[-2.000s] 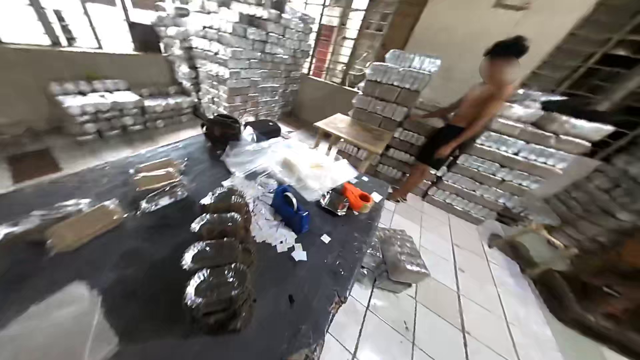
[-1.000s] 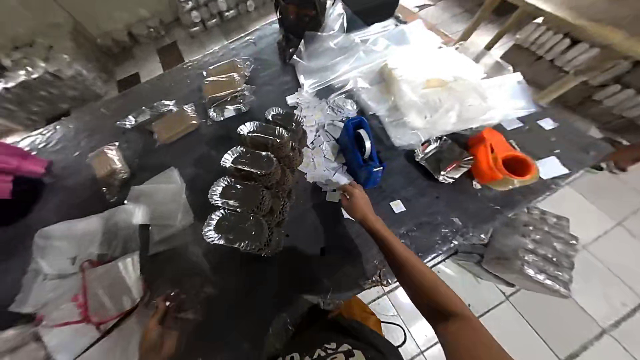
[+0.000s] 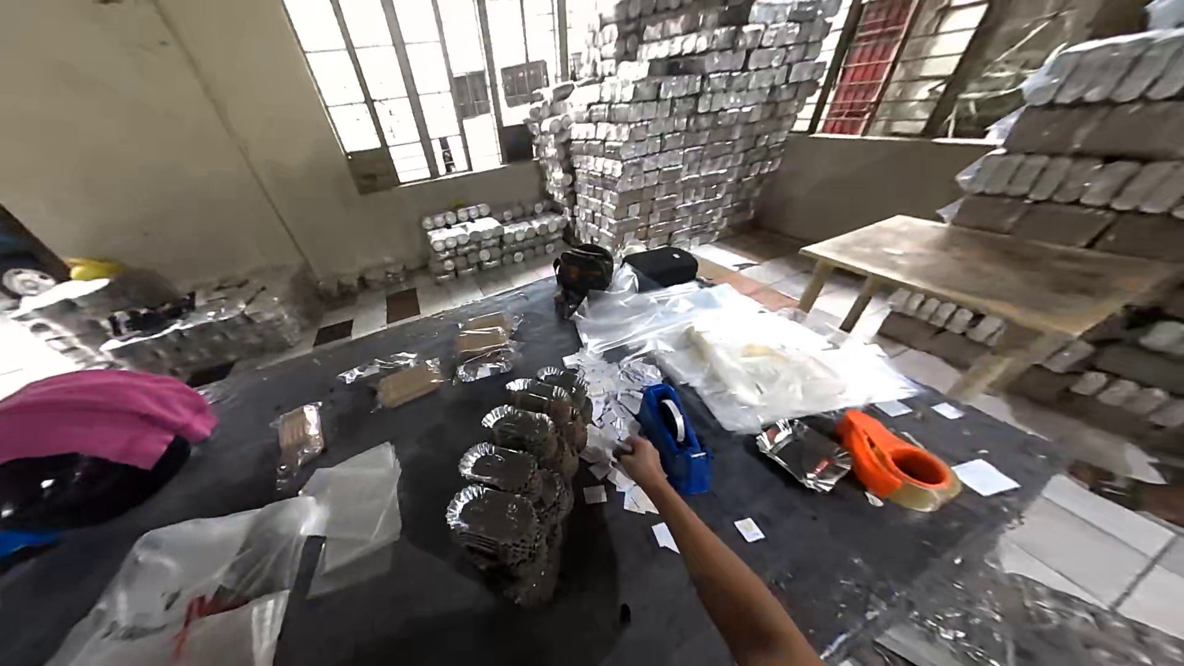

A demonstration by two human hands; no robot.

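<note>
My right hand [image 3: 640, 460] reaches over the dark table to a heap of small white paper slips [image 3: 610, 398], its fingers pinched at a slip. Just right of it stands a blue tape dispenser [image 3: 673, 439]. To its left are nested stacks of oval foil trays [image 3: 499, 518] in a row. Clear plastic bags [image 3: 749, 361] lie behind the dispenser. Farther right are a crumpled foil tray [image 3: 803, 455] and an orange tape dispenser [image 3: 893, 458] with a tape roll. My left hand is out of view.
Wrapped packs [image 3: 407, 384] and plastic sheets [image 3: 356, 499] lie on the left, near a pink cloth on a dark rounded object [image 3: 102, 421]. A wooden table [image 3: 990, 268] stands behind at right. Tall stacks of foil goods [image 3: 684, 139] rise by the windows.
The view has tilted up since a second ago. My right hand stays by the slips beside the blue dispenser. My left hand, seen low at the left a second ago, has left the view.
</note>
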